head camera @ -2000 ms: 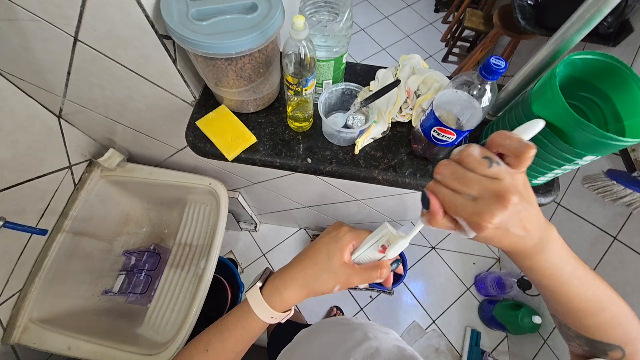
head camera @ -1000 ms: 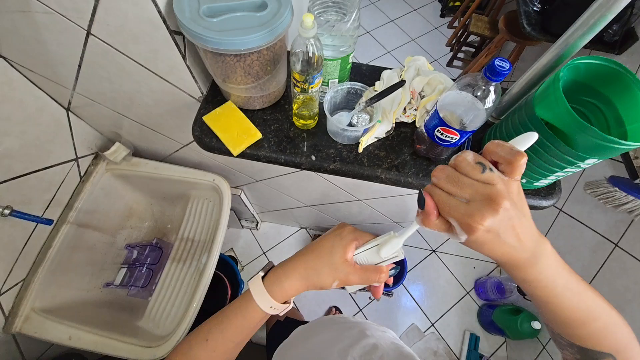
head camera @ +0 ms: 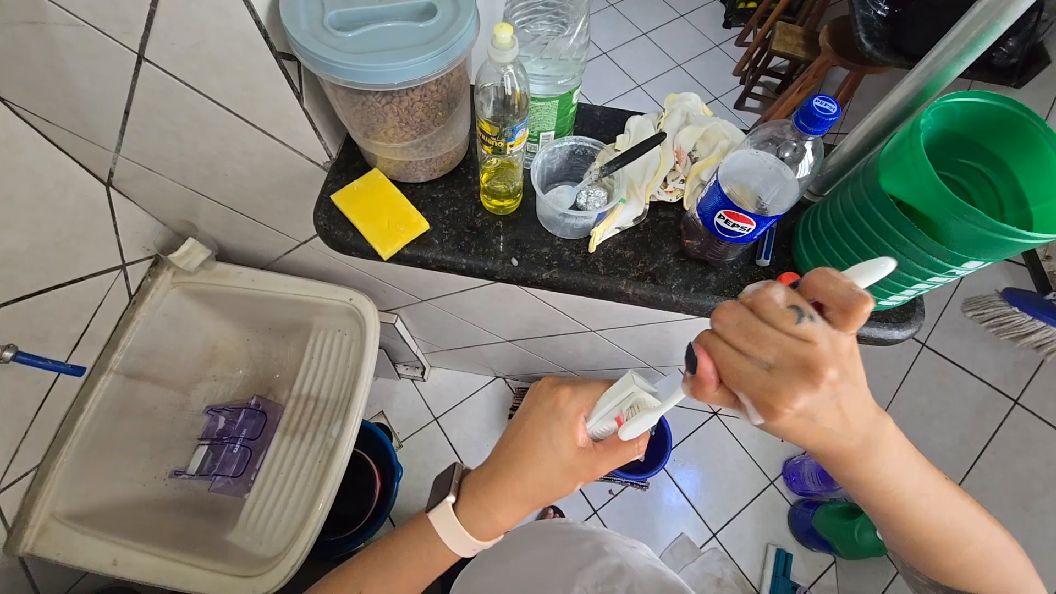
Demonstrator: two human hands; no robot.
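Note:
My left hand (head camera: pixel 561 437), with a watch on its wrist, holds a small white plastic part (head camera: pixel 619 404) below the counter's front edge. My right hand (head camera: pixel 784 346) is closed around the handle of a white toothbrush (head camera: pixel 672 396), whose head lies against the white part. Both hands are over the floor. Above them on the dark granite counter are a Pepsi bottle (head camera: pixel 747 198) with a blue cap, a crumpled patterned cloth (head camera: pixel 685 148) and a clear plastic tub (head camera: pixel 569 181) with a black-handled utensil in it.
A utility sink (head camera: pixel 351 330) at left holds a purple translucent plastic piece (head camera: pixel 239 445). Along the counter stand a yellow sponge cloth (head camera: pixel 379 214), a dish soap bottle (head camera: pixel 502 124), a lidded container (head camera: pixel 396 115) and green buckets (head camera: pixel 899 214). Blue buckets and bottles stand on the tiled floor.
The toothbrush head has moved slightly along the white part, which my left hand now holds at a different tilt. Both hands keep their hold.

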